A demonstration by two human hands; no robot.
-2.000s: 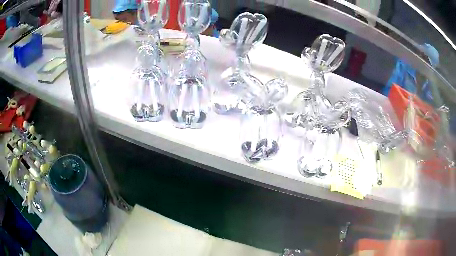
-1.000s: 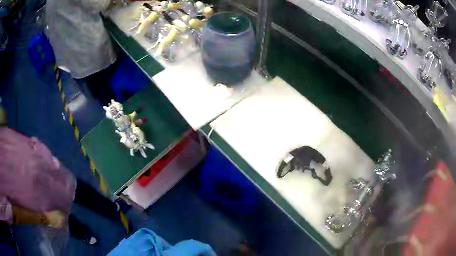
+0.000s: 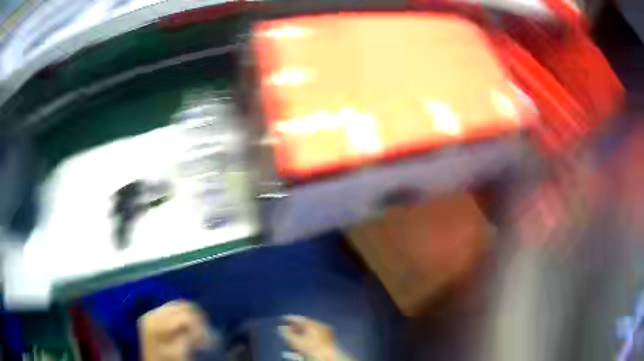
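Observation:
The whole view is smeared by motion. My left hand (image 3: 175, 328) is at the bottom edge, blurred, with its fingers curled; I cannot tell if it holds anything. My right hand (image 3: 309, 337) is to its right, cut off by the bottom edge, with fingers apart and nothing seen in it. Both hands are away from the bench, over the dark blue floor area. A dark strap or cloth (image 3: 127, 204) lies crumpled on the white bench sheet (image 3: 78, 211) at the left. A blurred glossy clear thing, perhaps a figure (image 3: 212, 158), lies at the sheet's right end.
A box with a bright orange top (image 3: 381, 84) and grey side (image 3: 395, 190) stands right of the bench sheet. Red-orange trays (image 3: 565, 77) are behind it at the right. A brown cardboard piece (image 3: 427, 254) is below the box. A curved white shelf (image 3: 70, 42) runs along the upper left.
The view has swung right and blurred. The white sheet and dark strap have shifted left in the picture. The orange-topped box and both hands have come into view.

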